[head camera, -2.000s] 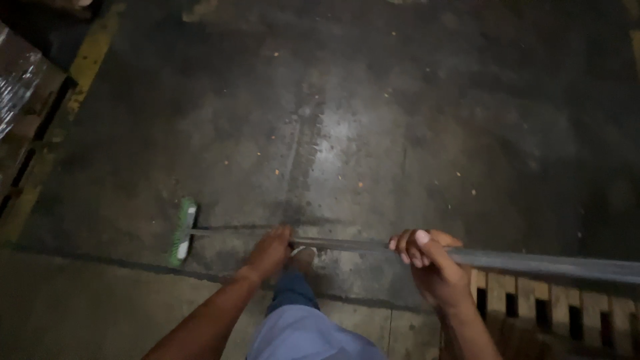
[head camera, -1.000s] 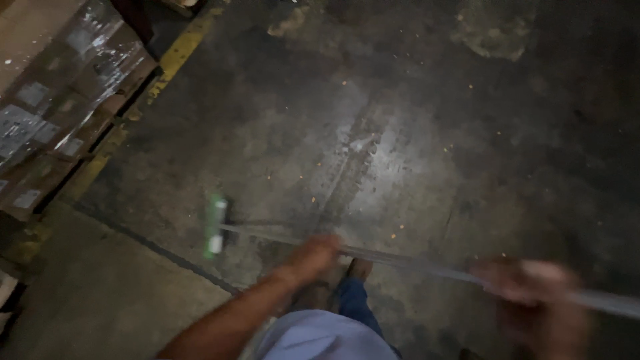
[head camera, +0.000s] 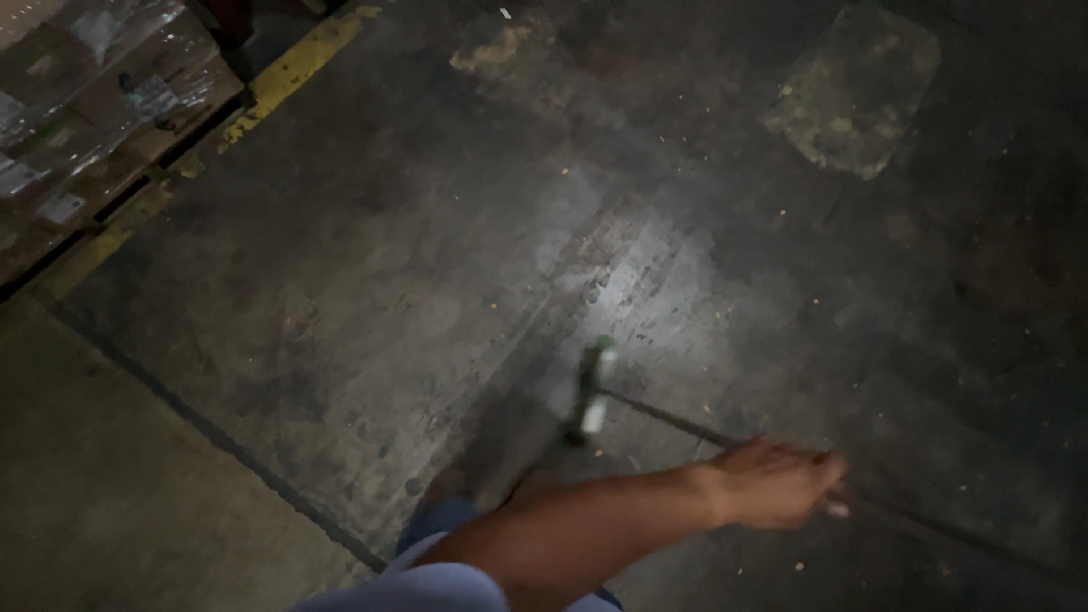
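A push broom with a green and white head (head camera: 592, 391) is over the concrete floor in front of my feet, its outline blurred. Its long thin handle (head camera: 667, 416) slants down to the right and leaves the view near the lower right edge. My left hand (head camera: 778, 483) is closed around the handle, partway along it, with the forearm reaching across from the bottom. My right hand is out of view. Small light bits of debris (head camera: 799, 566) lie scattered on the floor on both sides of the handle.
Plastic-wrapped cardboard boxes (head camera: 110, 102) stand on a pallet at the upper left, beside a worn yellow floor line (head camera: 297, 72). A dark floor joint (head camera: 212, 433) runs diagonally at the lower left. A pale rough patch (head camera: 858, 93) marks the floor at the upper right.
My left hand and the broom head have moved to the right, away from the boxes. My right hand, on the handle two seconds ago, has left the view. The view has turned.
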